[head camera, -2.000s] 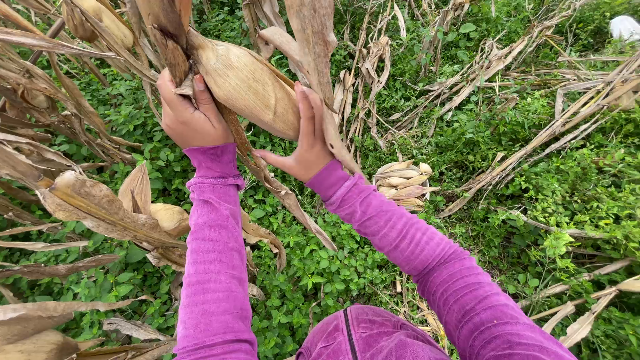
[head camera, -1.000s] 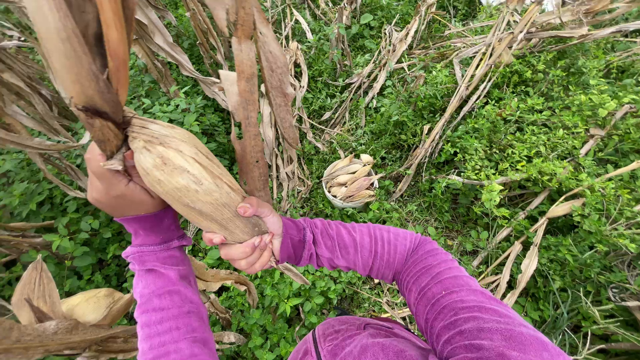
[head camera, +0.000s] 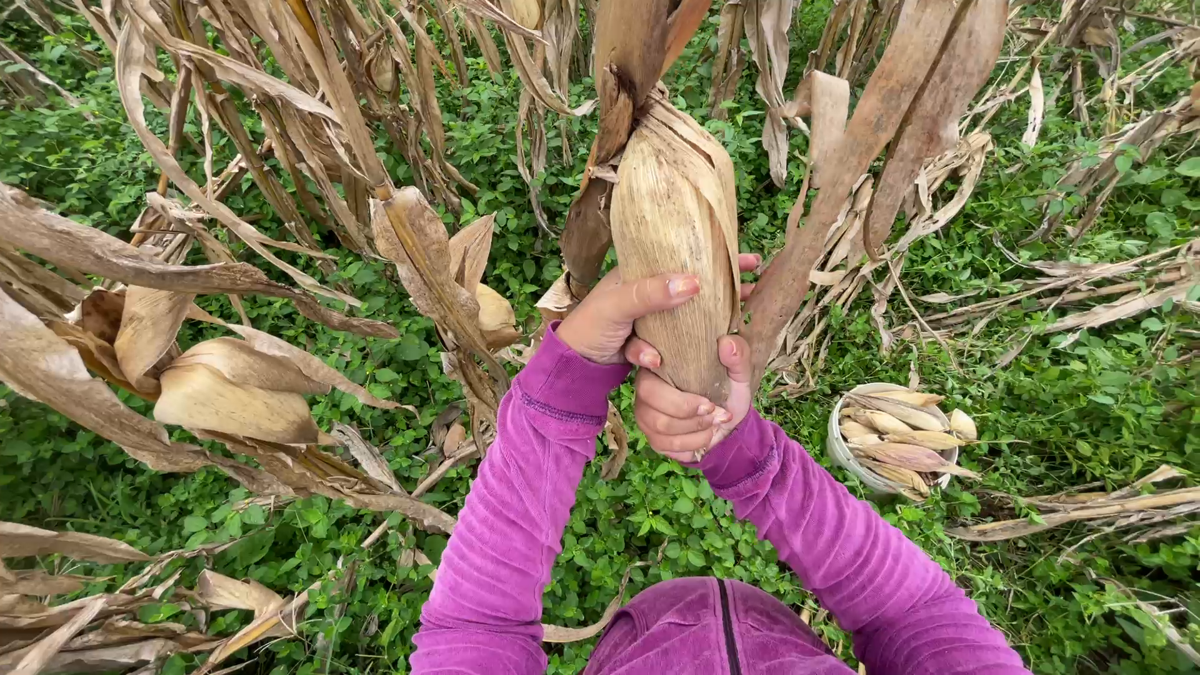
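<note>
A dry ear of corn in its tan husk (head camera: 670, 206) stands nearly upright at the upper middle, its base against a brown corn stalk (head camera: 623, 70). Both of my hands are around its lower part. My left hand (head camera: 628, 314) grips it from the left side, thumb across the front of the husk and fingertips showing at the right edge. My right hand (head camera: 689, 403) is closed around the narrow lower tip, just below and touching the left hand. Whether the ear is still joined to the stalk is hidden by husk and leaves.
At the right, a white bucket (head camera: 837, 441) holds several husked ears on the green ground cover (head camera: 1059, 412). Another ear (head camera: 239, 394) hangs at the left among dry leaves, with a smaller one (head camera: 492, 314) nearer the middle. Dry stalks (head camera: 281, 169) fill the upper left.
My right hand, open beside the ear two seconds ago, has closed on its lower end. My left hand has moved from near the stalk down onto the husk. The view has shifted left.
</note>
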